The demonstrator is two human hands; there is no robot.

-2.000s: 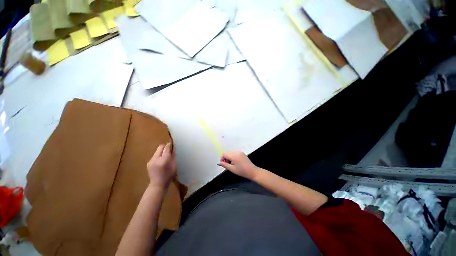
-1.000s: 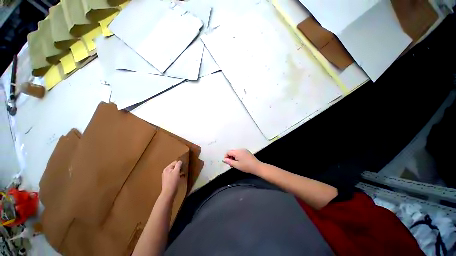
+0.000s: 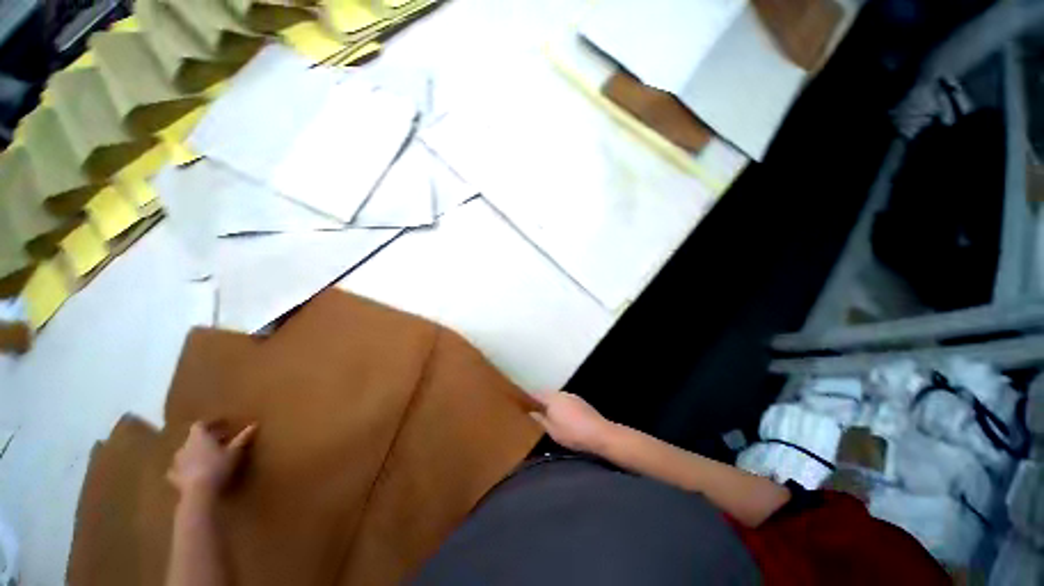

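Observation:
A large brown bag body panel (image 3: 343, 401) lies at the front of the white table, with a dark line across it. Its left side overlaps more brown panels (image 3: 115, 504) with stepped edges. My right hand (image 3: 569, 419) pinches the panel's right edge at the table's front. My left hand (image 3: 210, 460) is over the left part of the brown panels, slightly blurred, thumb apart from the fingers, holding nothing that I can see.
Loose white paperboard sheets (image 3: 309, 137) overlap behind the panel. Olive-yellow folded pieces (image 3: 126, 80) run along the far side. At the far right, a smaller brown panel (image 3: 658, 111) lies partly under a white sheet. White wrapped bundles (image 3: 916, 446) are on side shelving.
My left hand has left the panel's right edge and moved left. My right hand now grips that edge. The top panel has shifted right and away from me. The view has also turned.

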